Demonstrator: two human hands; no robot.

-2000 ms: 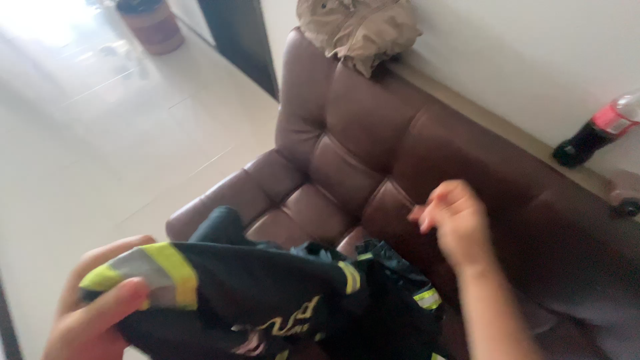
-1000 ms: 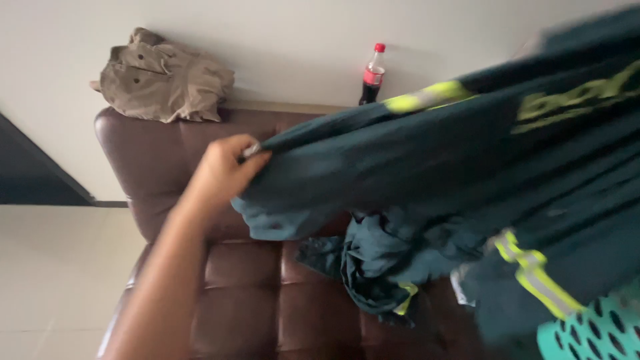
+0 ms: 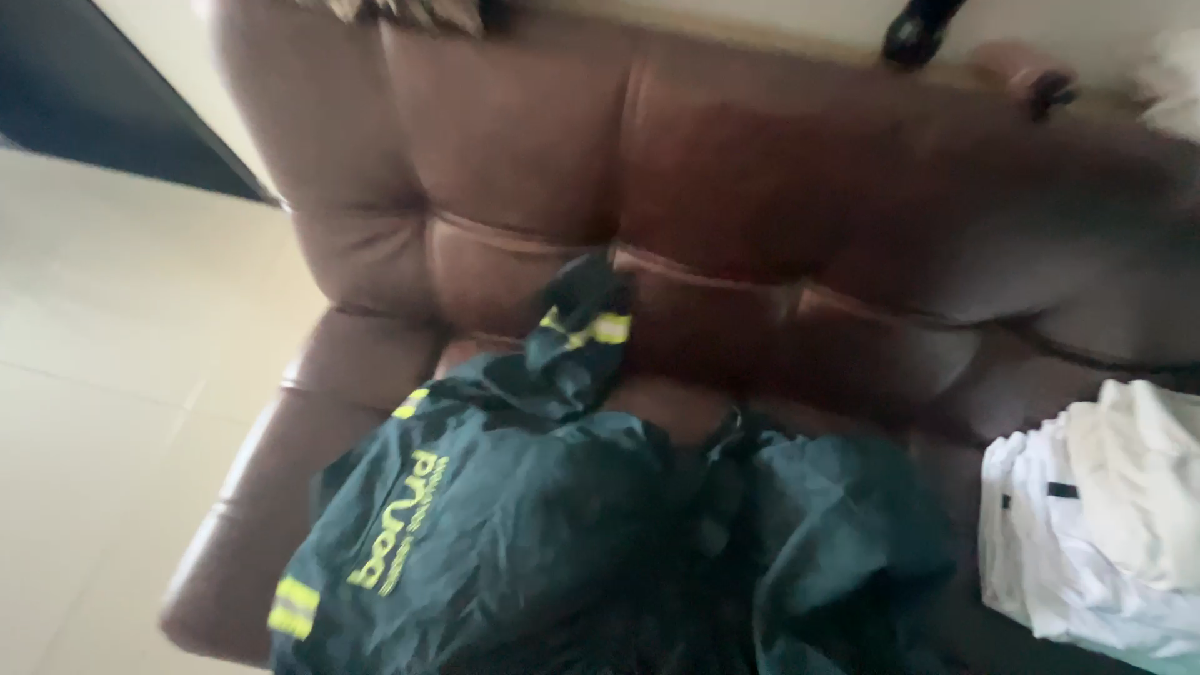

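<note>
A dark green work garment (image 3: 525,506) with yellow reflective bands and yellow lettering lies bunched over the seat of a brown tufted leather sofa (image 3: 731,178). One crumpled banded part of it points up toward the backrest. More dark green cloth (image 3: 834,506) lies at its right; whether it is the same garment, I cannot tell. Neither my left hand nor my right hand shows in the head view. The picture is blurred.
Folded white and cream cloths (image 3: 1097,534) are stacked at the right. Behind the backrest stand a dark bottle (image 3: 914,36) and a blurred pinkish object (image 3: 1017,70). Khaki cloth (image 3: 422,11) hangs at the top edge. Tiled floor (image 3: 103,403) lies at the left.
One second ago a hand held up the dark green garment by an edge; now it lies on the sofa and no hand is seen. The view has shifted.
</note>
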